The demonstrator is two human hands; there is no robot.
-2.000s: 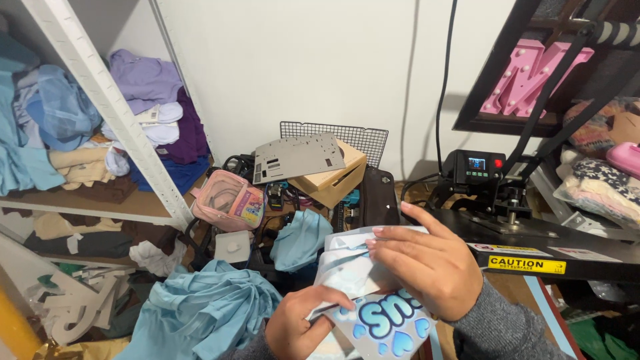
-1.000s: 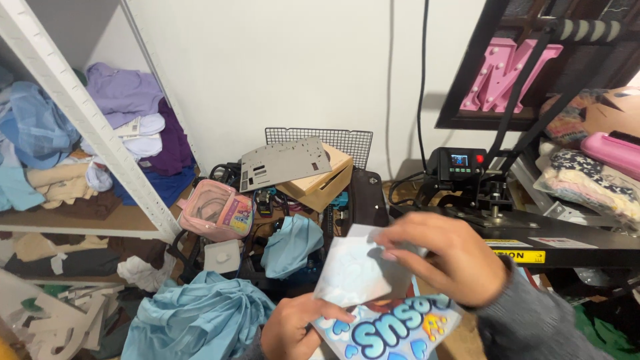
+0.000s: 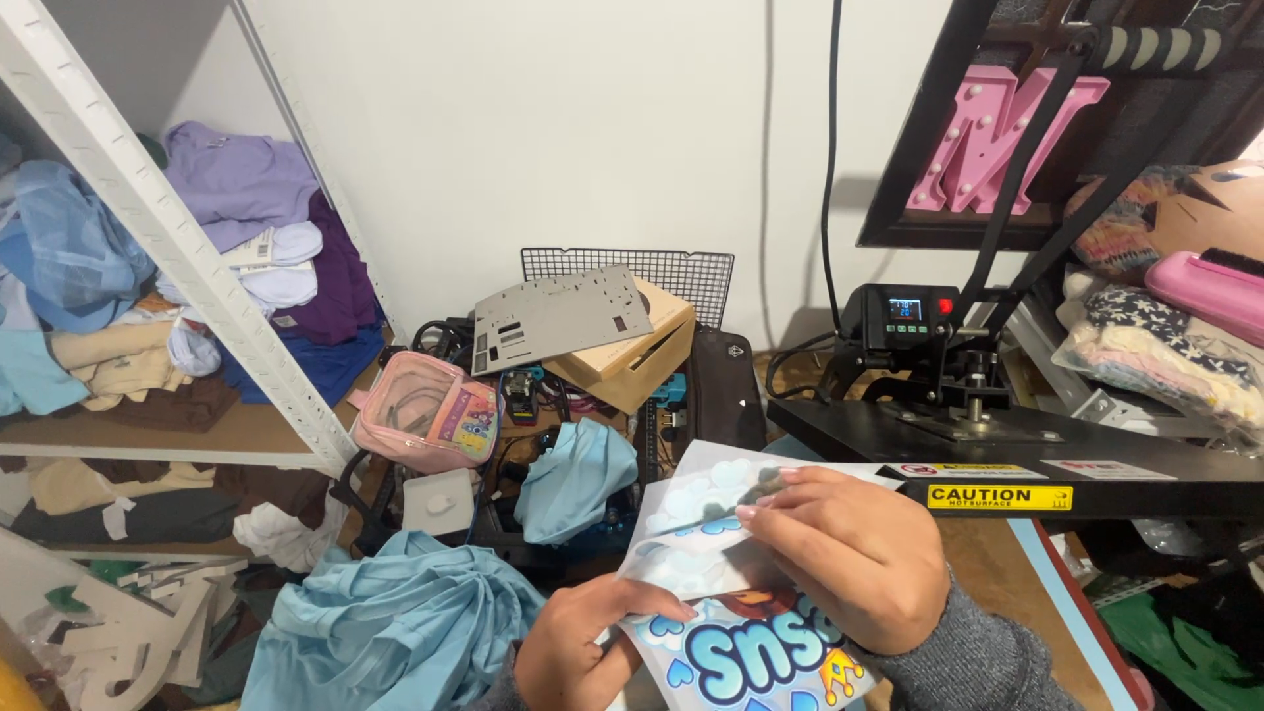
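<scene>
A printed transfer film sheet (image 3: 731, 657) with blue bubble lettering, hearts and a yellow crown lies low in the head view. My left hand (image 3: 592, 632) pinches its left edge between thumb and fingers. Folded above the lettering is a translucent, whitish part of the sheet (image 3: 691, 504), its top edge held by the fingertips of my right hand (image 3: 859, 553). Whether that part is a separate layer, I cannot tell. Light blue fabric (image 3: 395, 632) is bunched to the left of my left hand, and a smaller light blue cloth (image 3: 578, 484) lies behind the hands.
A heat press (image 3: 987, 434) with a hot-surface caution label stands at right. Behind the hands are a pink clear-front pouch (image 3: 420, 410), a cardboard box (image 3: 632, 355), a grey perforated plate (image 3: 558, 316) and a black wire rack (image 3: 691, 272). Metal shelving (image 3: 168, 227) holding folded clothes rises at left.
My right hand has shifted over the sheet, and the whitish part is folded differently than before. More of the blue lettering shows than two seconds ago. My left hand keeps its grip on the left edge.
</scene>
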